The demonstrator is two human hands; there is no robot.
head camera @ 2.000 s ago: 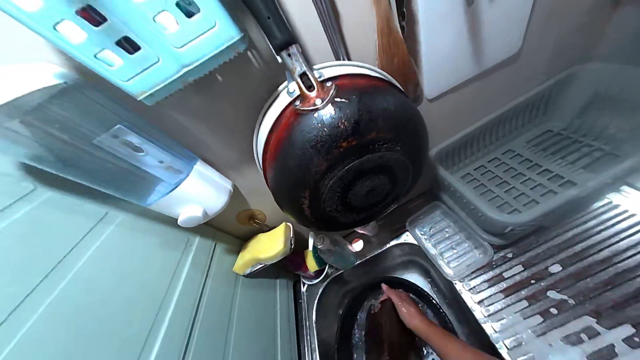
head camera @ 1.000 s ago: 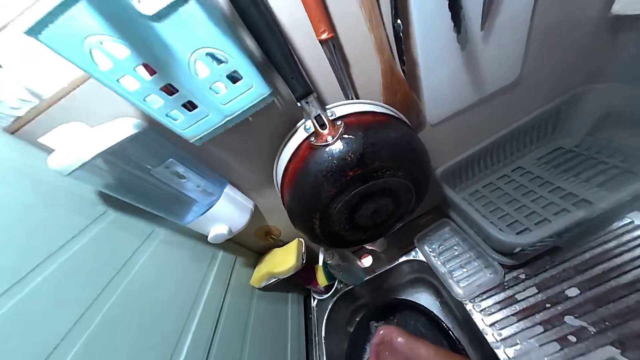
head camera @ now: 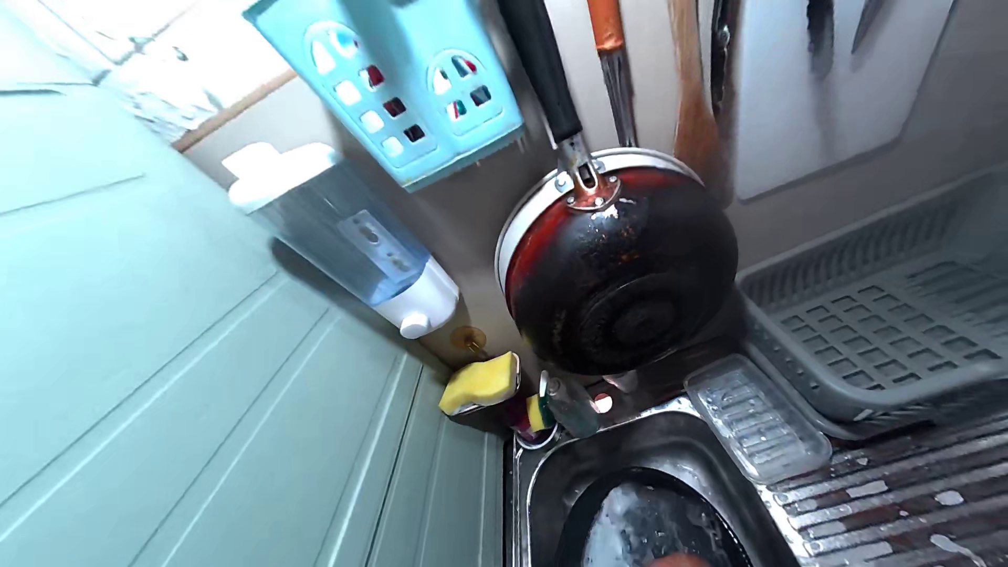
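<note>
A dark round pan or bowl [head camera: 650,508] with wet, foamy patches inside lies in the steel sink [head camera: 685,429] at the bottom of the view. Only a small part of one hand [head camera: 679,560] shows, at the bottom edge over the inside of the pan; which hand it is and what its fingers do cannot be made out. The other hand is out of view. Above the sink hang pans, the front one a frying pan [head camera: 622,276] with a blackened red underside. A yellow sponge [head camera: 482,383] rests by the sink's back left corner.
A grey dish rack [head camera: 890,331] and a clear plastic tray [head camera: 760,417] are right of the sink. A wet ribbed drainboard [head camera: 906,496] lies below them. On the left are a soap dispenser [head camera: 354,236], a blue plastic holder [head camera: 394,87] and green panelling [head camera: 197,378].
Two seconds ago a hand and forearm reached over the dark pan in the sink. Now only a bit of a hand shows at the bottom edge, and pale foamy patches are visible in the pan.
</note>
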